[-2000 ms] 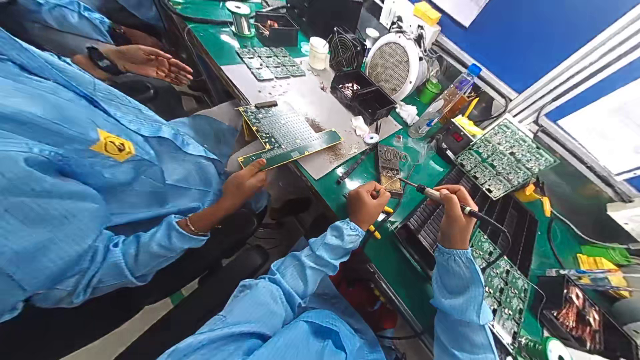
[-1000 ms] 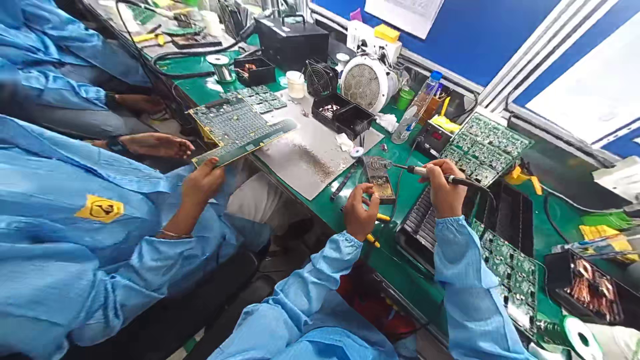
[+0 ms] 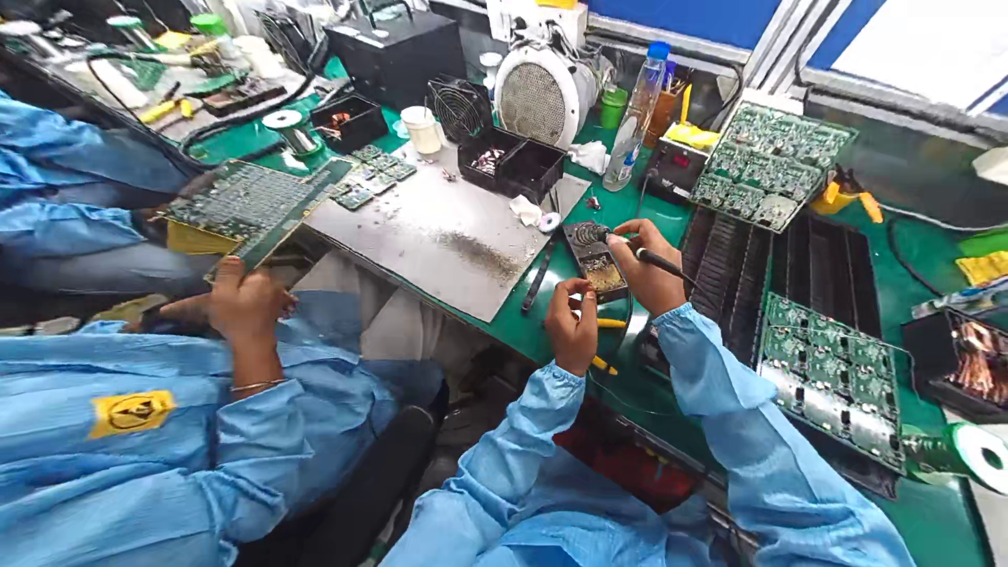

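My right hand [image 3: 650, 266] grips a soldering iron [image 3: 661, 261] by its handle, with its front end at the wire coil of a soldering iron stand [image 3: 579, 244]. Beside the stand's tray of yellowish cleaning material [image 3: 605, 274] is my left hand [image 3: 573, 327], thumb and fingertips brought together. A thin wire trails below that hand; whether the fingers hold it cannot be made out. A yellow-handled tool [image 3: 610, 323] lies partly behind my left hand. Populated green circuit boards [image 3: 831, 378] rest on a black slotted rack to the right, and another board panel [image 3: 776, 161] leans behind it.
At left, a co-worker's hand [image 3: 248, 303] holds a large circuit board panel [image 3: 244, 201] over the table edge. A grey sheet [image 3: 441, 236] bears dark debris. Black parts bins [image 3: 512, 165], a round fume extractor [image 3: 543, 94], a plastic bottle [image 3: 634, 118] and a solder spool [image 3: 980, 457] stand about.
My right hand has brought the soldering iron from near my left hand to the stand's coil. The co-worker's board panel has shifted and tilted. The view has turned somewhat to the left.
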